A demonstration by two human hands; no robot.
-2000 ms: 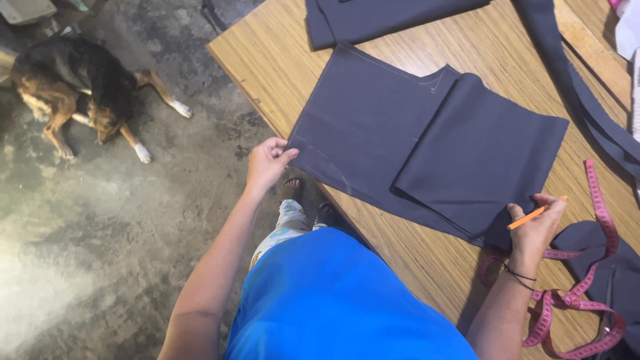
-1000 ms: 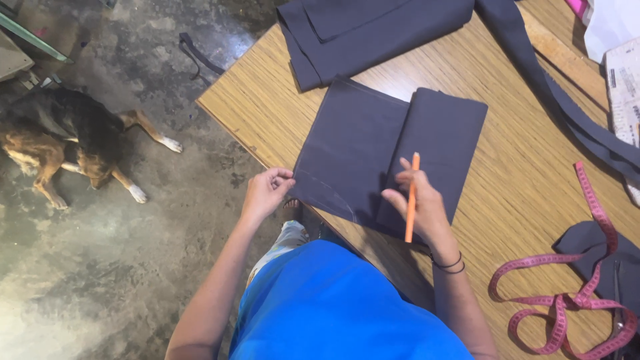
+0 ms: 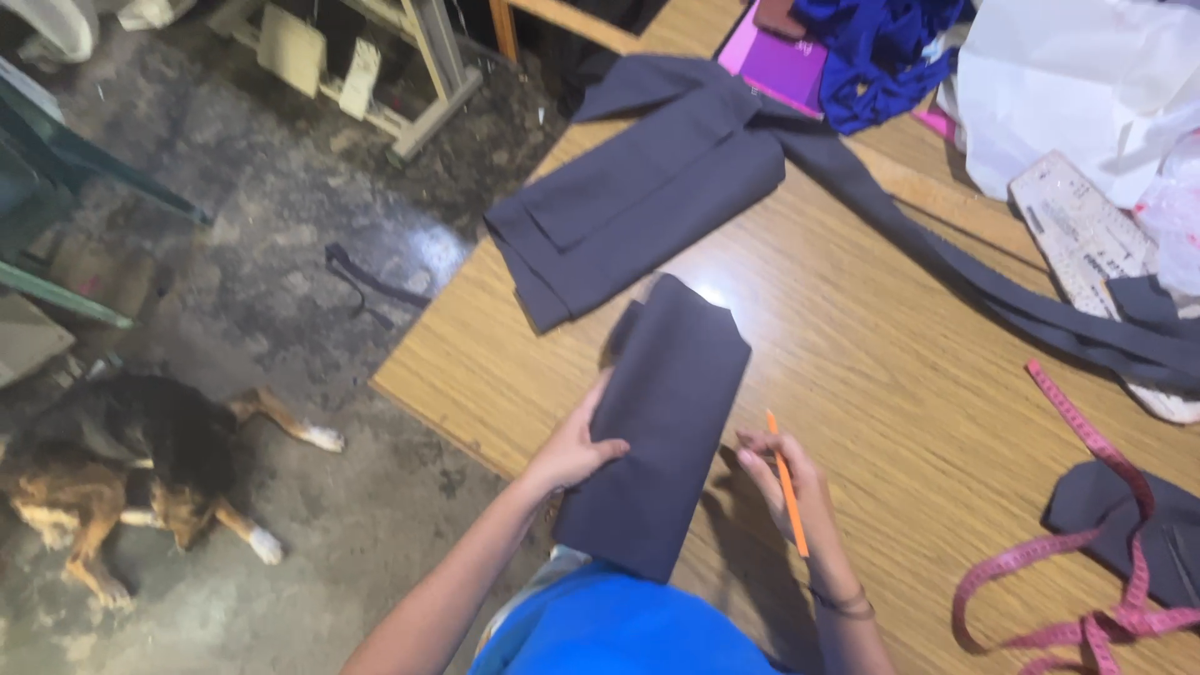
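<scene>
My left hand grips the left side of a folded dark grey cloth, its thumb on top and its other fingers hidden beneath. The folded cloth reaches from the table top to my blue shirt. Right of it, my right hand holds an orange pencil or marker between thumb and fingers, apart from the cloth. Another folded dark cloth lies farther up the wooden table. A pink measuring tape curls at the right over a dark cloth piece.
A long dark cloth strip crosses the table's far right side, near a white ruler, a white plastic bag, blue cloth and a purple booklet. A dog lies on the concrete floor, left of the table.
The cloth near me lay partly unfolded before and is now folded into a narrow bundle in my left hand. My right hand has come off it, still holding the orange pencil or marker.
</scene>
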